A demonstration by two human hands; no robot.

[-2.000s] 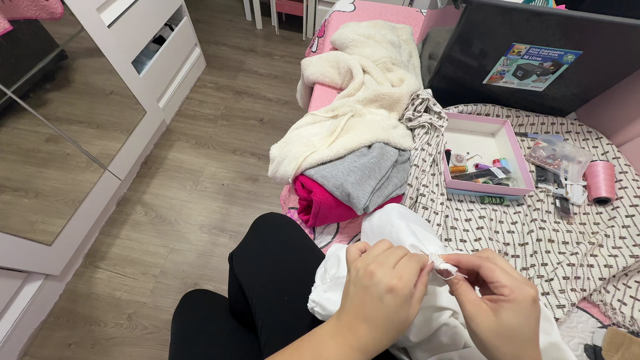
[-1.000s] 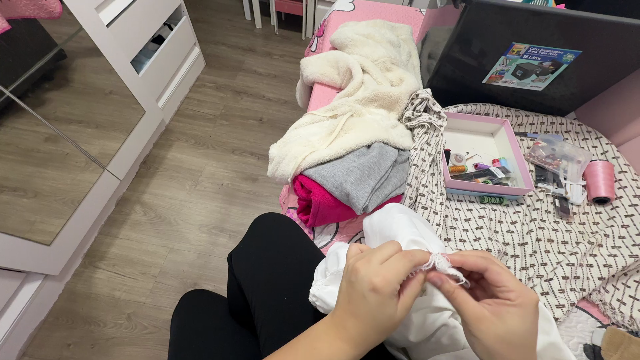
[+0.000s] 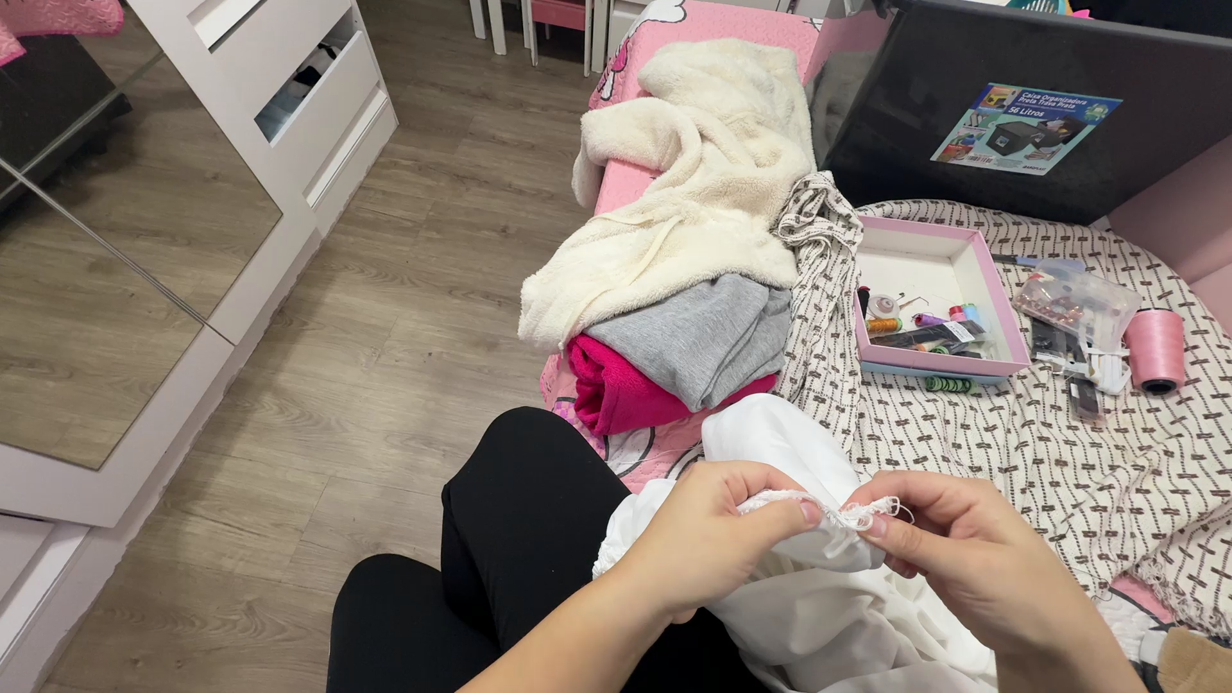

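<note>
A white garment (image 3: pixel 847 616) lies across my lap, with frayed trim (image 3: pixel 847 517) along the edge between my hands. My left hand (image 3: pixel 717 534) pinches this edge between thumb and fingers. Close beside it, my right hand (image 3: pixel 948 539) grips the trim's looped end, where loose threads stick out. Whether a needle is between the fingers cannot be told. Beyond the hands, a pink-edged box (image 3: pixel 1009 327) holds thread spools and small packets. To its right stands a cone of pink thread (image 3: pixel 1154 348), next to a clear plastic case (image 3: pixel 1078 298).
Folded grey cloth (image 3: pixel 698 337) and magenta cloth (image 3: pixel 616 390) lie beyond my knee, under a cream fleece garment (image 3: pixel 703 192). A black storage box (image 3: pixel 1020 106) stands at the back right on a patterned blanket (image 3: pixel 962 433). Mirrored furniture (image 3: pixel 115 279) is at the left.
Both hands stay at the white edge and have shifted their grip slightly. More of the trim now shows between them than two seconds ago.
</note>
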